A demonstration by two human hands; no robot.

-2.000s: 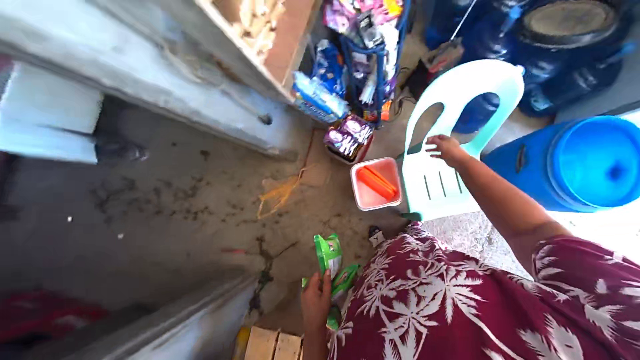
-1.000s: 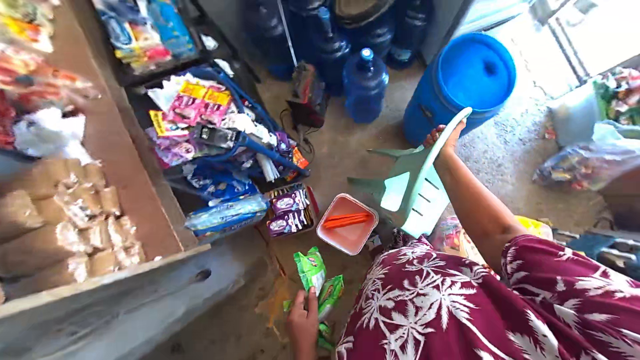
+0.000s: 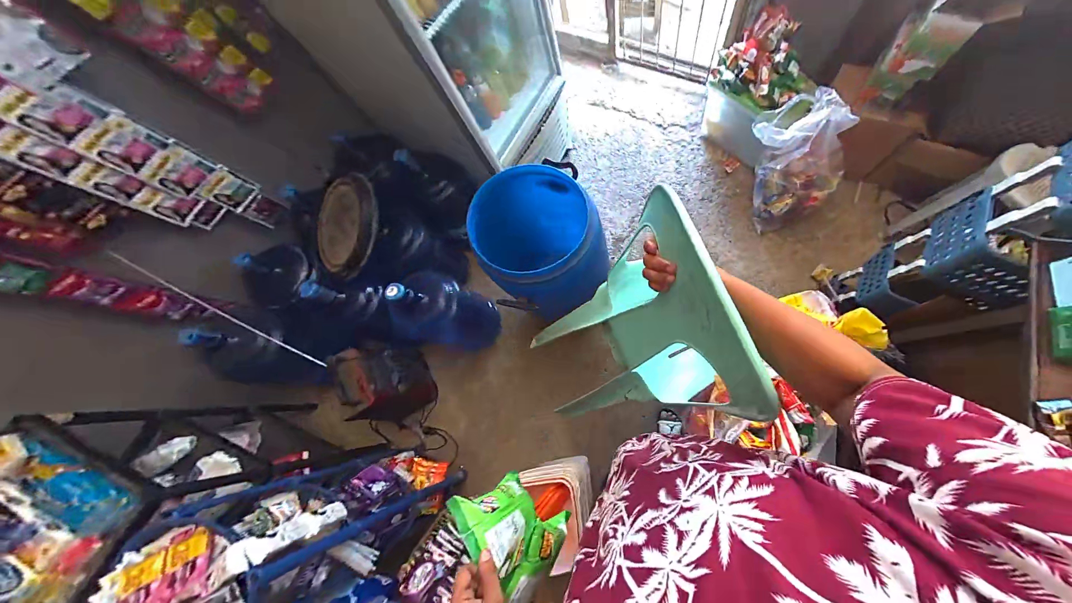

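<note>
My right hand (image 3: 659,265) grips the pale green plastic chair (image 3: 682,310) through an opening in its backrest; the chair is tilted, two of its legs pointing left. At the bottom, my left hand (image 3: 478,579) holds green plastic packets (image 3: 500,526) by their lower edge. Just behind those packets lies a whitish plastic tub (image 3: 578,481) with orange-red items (image 3: 550,501) inside, partly hidden by them. Purple-and-dark packs (image 3: 433,565) are left of the tub.
A blue plastic drum (image 3: 544,243) stands beyond the chair, with large blue water bottles (image 3: 435,308) to its left. A glass-door fridge (image 3: 494,75) is behind. Blue baskets (image 3: 976,243) are at right, a filled plastic bag (image 3: 800,159) at upper right, and a blue-framed rack (image 3: 352,511) at lower left.
The chair, upright two seconds ago with my right hand on it, is now tilted in that hand's grip. My left hand still holds the green packets. The view has swung considerably.
</note>
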